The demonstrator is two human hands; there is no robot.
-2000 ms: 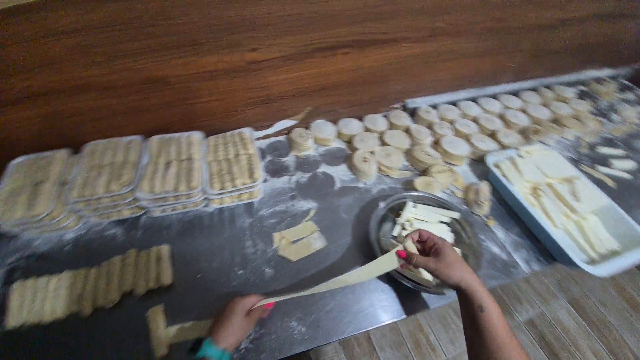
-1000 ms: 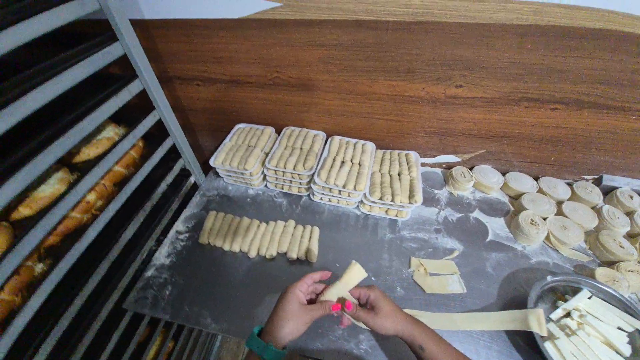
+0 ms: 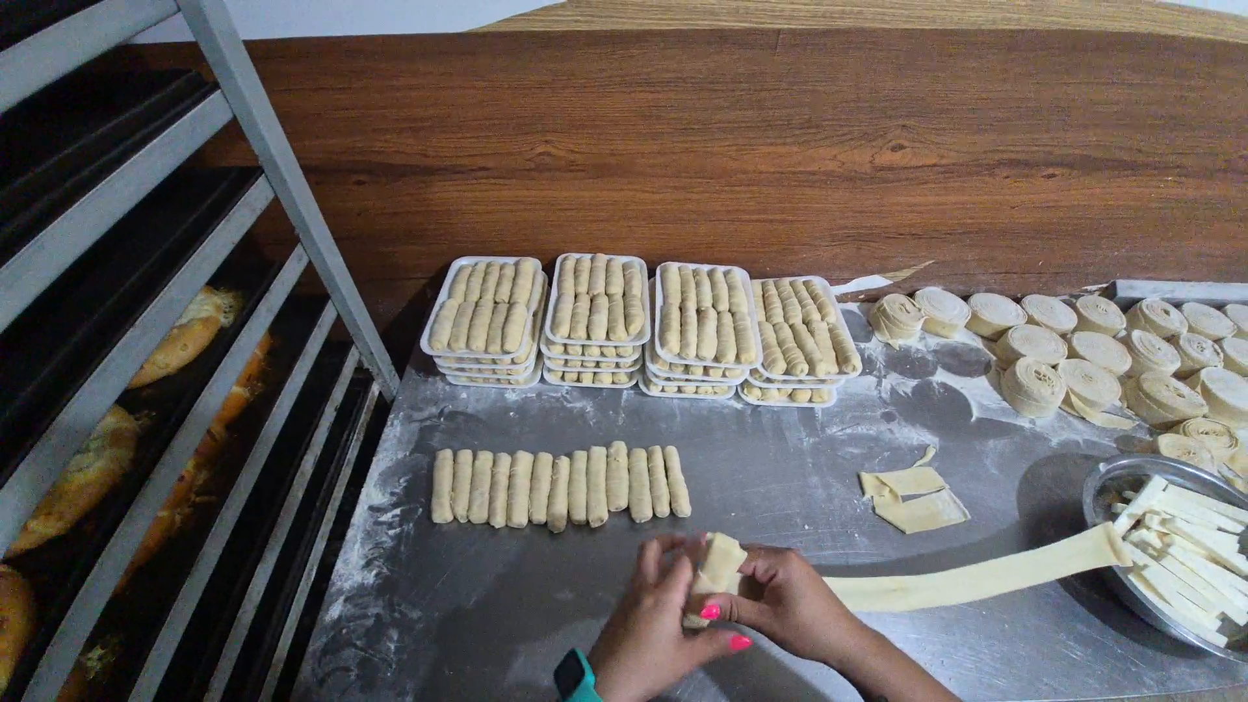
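Between both hands, low in the middle of the head view, a small piece wrapped in dough [image 3: 720, 565] is held. My left hand [image 3: 655, 614] grips its left side, and my right hand [image 3: 795, 597] pinches its right side. From behind the right hand a long dough strip [image 3: 975, 583] runs right to the rim of a metal bowl [image 3: 1097, 478] of pale cut sticks [image 3: 1185, 556], possibly cheese. A row of rolled dough sticks [image 3: 561, 487] lies beyond the left hand. Flat dough scraps [image 3: 916, 495] rest beyond the strip.
Stacked white trays [image 3: 595, 341] of dough sticks line the back of the floured metal table [image 3: 409, 585]. Coiled dough rolls [image 3: 1097, 351] cover the back right. A metal rack [image 3: 292, 205] holding baked bread [image 3: 88, 478] stands along the left edge.
Two seconds ago the hands were apart, stretching the strip near the bowl; now they are together around a wrapped piece. The view has swung left. Since one second ago, the piece has turned more upright.
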